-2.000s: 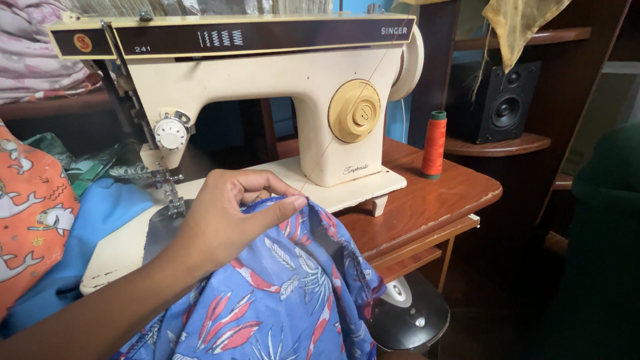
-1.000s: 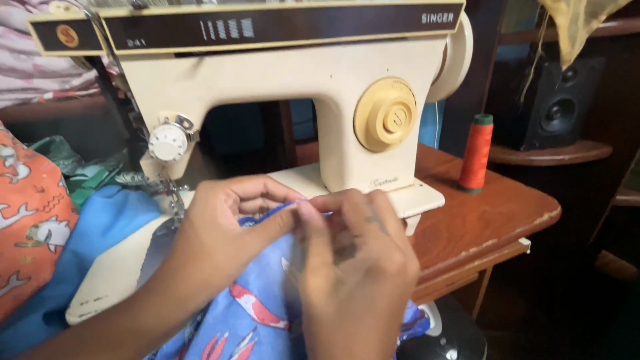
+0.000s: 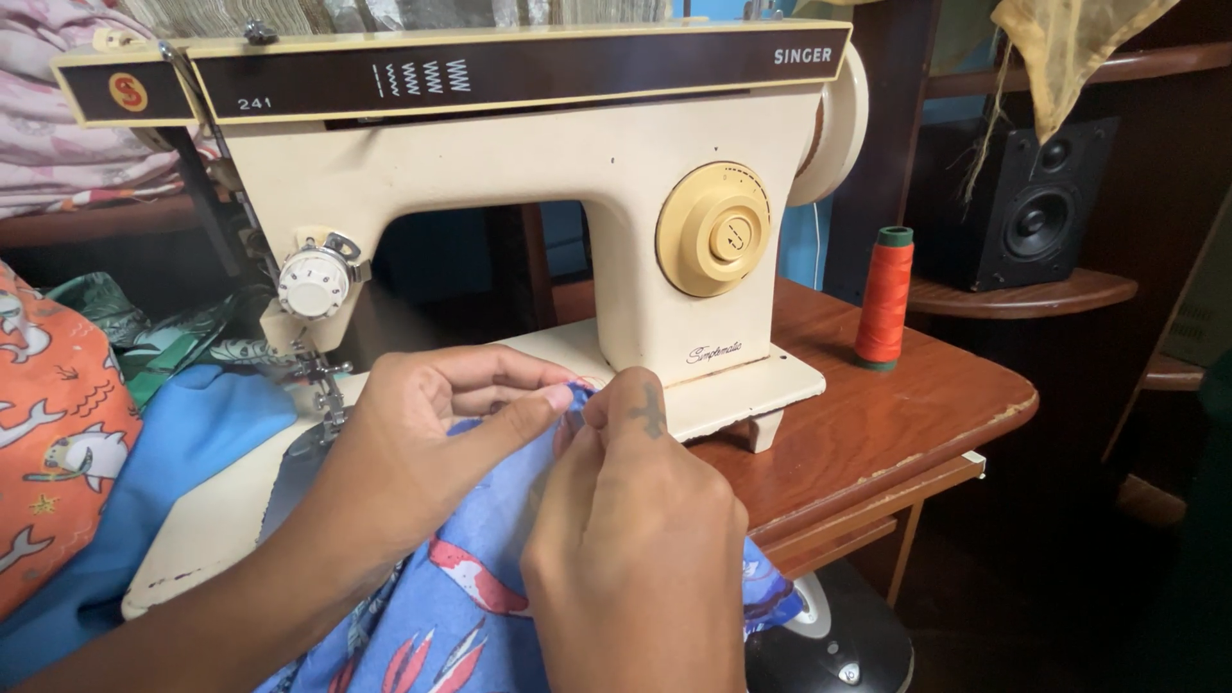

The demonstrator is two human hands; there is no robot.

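Observation:
My left hand (image 3: 452,433) pinches the edge of a blue printed cloth (image 3: 481,568) between thumb and fingers. Close beside it, my right hand (image 3: 635,520) has its fingertips closed on the same edge; whether they also hold a thread or needle is hidden. The cloth hangs below both hands, with red and white figures on it. Behind them stands a cream Singer sewing machine (image 3: 500,144). Its presser foot (image 3: 329,404) is to the left of my left hand, and the cloth is held in front of the machine bed.
A spool of orange-red thread (image 3: 884,303) stands upright on the wooden table (image 3: 962,395) at the right. Orange printed cloth (image 3: 58,462) and plain blue cloth (image 3: 221,414) lie at the left. A black speaker (image 3: 1030,212) sits on a shelf behind.
My right hand, out of view two seconds ago, has come in beside my left hand at the cloth's edge. My left hand keeps its pinch. The view has moved nearer the machine.

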